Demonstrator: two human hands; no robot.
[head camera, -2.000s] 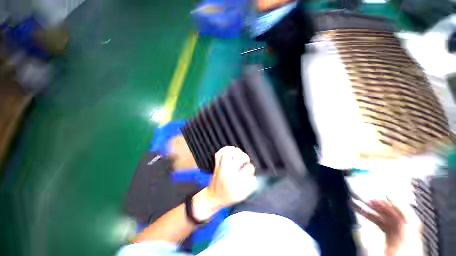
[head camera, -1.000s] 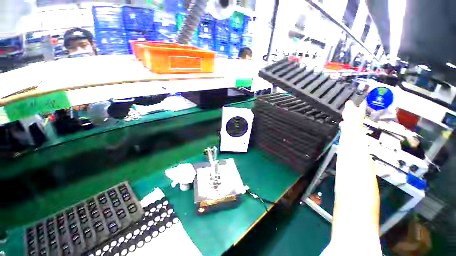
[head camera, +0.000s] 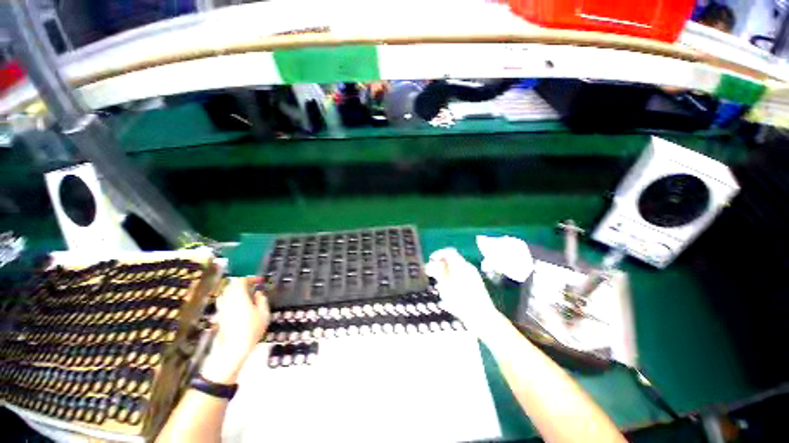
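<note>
A black plastic tray (head camera: 342, 297) holding rows of small dark parts lies flat at the back of a white sheet (head camera: 372, 389). My left hand (head camera: 240, 316) is at the tray's left edge and my right hand (head camera: 452, 275) is at its right edge; both hold it by its ends. Rows of small black parts with pale round ends (head camera: 372, 327) stand on the sheet in front of the tray. A short separate row of several parts (head camera: 292, 354) stands nearer me at the left.
A thick layered stack of parts (head camera: 95, 337) stands at left. At right are a crumpled white cloth (head camera: 506, 258), a clamp fixture (head camera: 578, 307) with a cable, and a white blower (head camera: 670, 201). Another blower (head camera: 85, 208) is at back left. A shelf (head camera: 432, 56) with a red bin crosses above.
The view has swung back from the spare tray stack at right to the bench. My right hand has left the spare tray there and is now at the filled tray; my left hand has come into view.
</note>
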